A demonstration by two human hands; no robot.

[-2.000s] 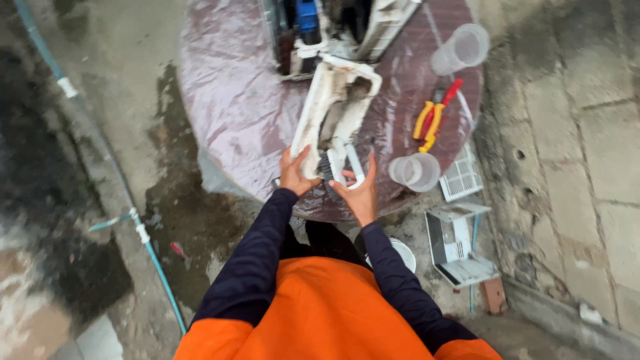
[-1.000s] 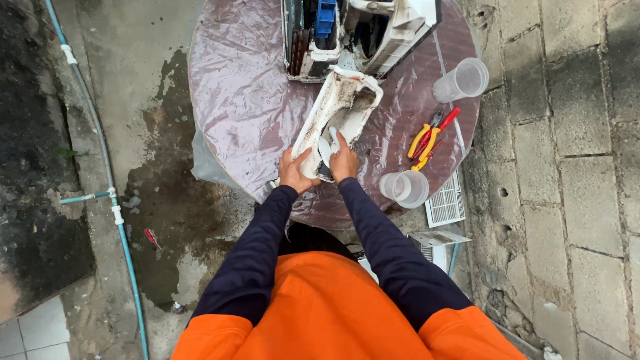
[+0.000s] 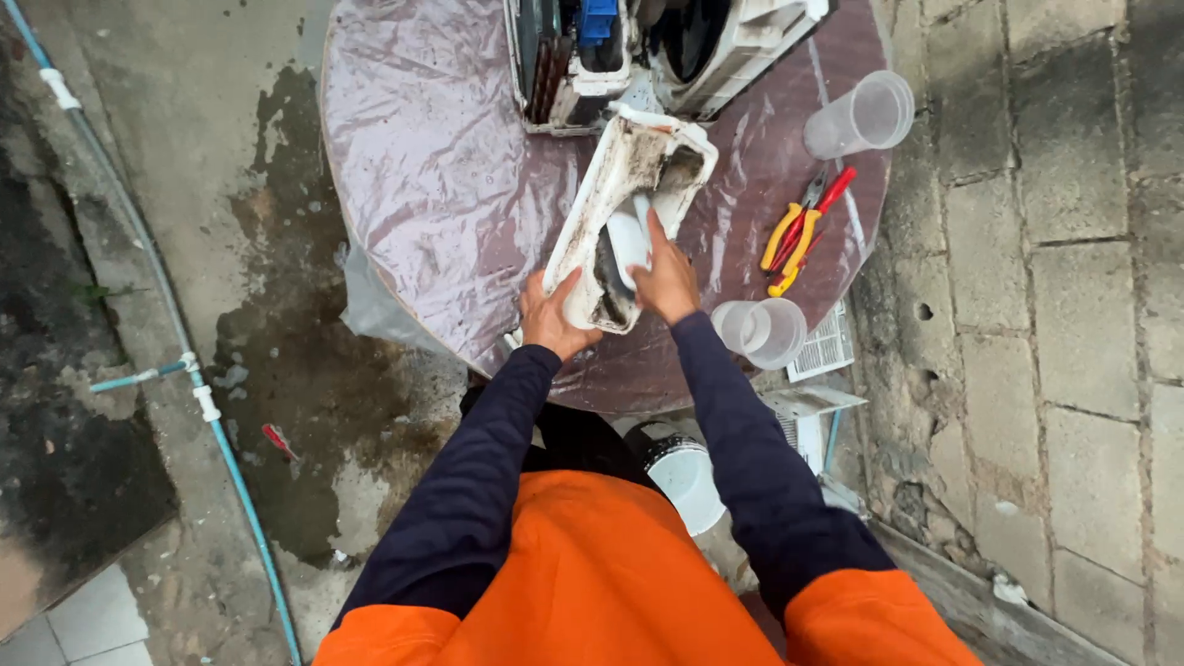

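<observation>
A dirty white plastic housing part (image 3: 606, 180), open on top and stained dark inside, lies slanted over the near half of a round table. My left hand (image 3: 553, 316) grips its near left edge. My right hand (image 3: 668, 276) holds a white brush (image 3: 629, 239) by its handle, inside the housing part; its bristles are hardly visible. Just beyond stands a larger grimy appliance body (image 3: 601, 83) with a blue plastic piece (image 3: 597, 20) in it, cut off by the top edge of the view.
The round table (image 3: 435, 185) has a crinkled clear plastic cover. On its right are yellow-and-red pliers (image 3: 792, 242), a clear plastic cup (image 3: 846, 120) and more clear cups (image 3: 772, 331). Below stand a white bucket (image 3: 689, 486) and a white grille (image 3: 823, 347). A blue pipe (image 3: 242, 490) runs along the left floor.
Two seconds ago both hands were at the near end of the housing part. My right hand has since moved in over it with the brush, while my left hand stays at its edge.
</observation>
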